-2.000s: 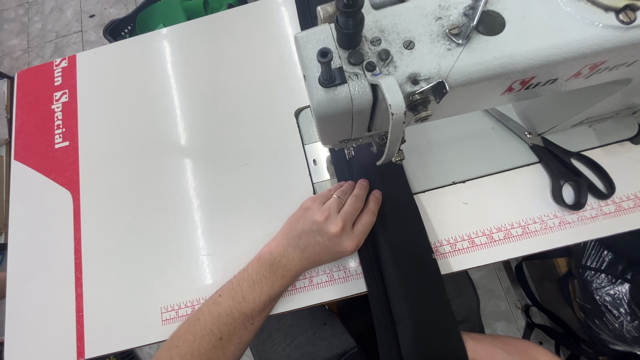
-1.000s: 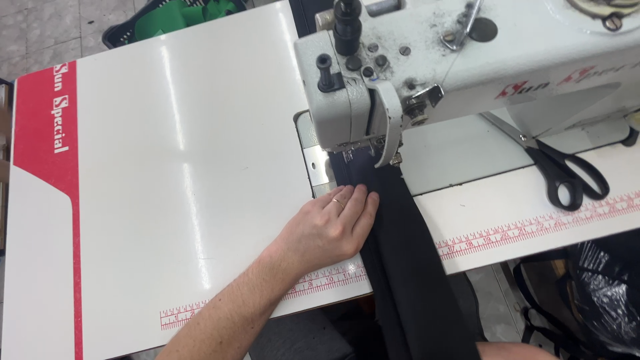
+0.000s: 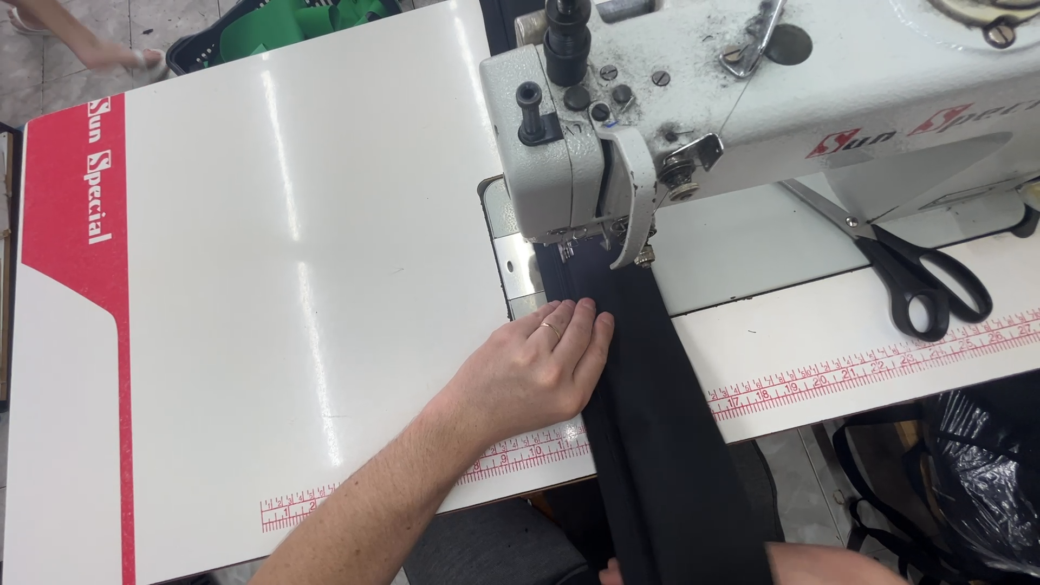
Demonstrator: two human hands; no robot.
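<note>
A long strip of black fabric (image 3: 658, 390) runs from under the presser foot of a white sewing machine (image 3: 536, 179) over the table's front edge. My left hand (image 3: 544, 366), a ring on one finger, lies with its fingertips on the fabric's left edge, just in front of the presser foot. Low in the view, my right hand (image 3: 821, 565) is at the hanging part of the fabric, fingertips showing on its left side and the wrist on its right; the fabric hides most of this hand.
Black-handled scissors (image 3: 918, 284) lie right of the fabric, blades under the machine arm. A red ruler scale runs along the front edge of the white table (image 3: 211, 325). Behind it stands a dark basket (image 3: 191, 53) with green fabric, near another person's foot. Bags lie at lower right.
Another person's leg and foot have come into view at the top left. My left hand stays on the fabric near the presser foot.
</note>
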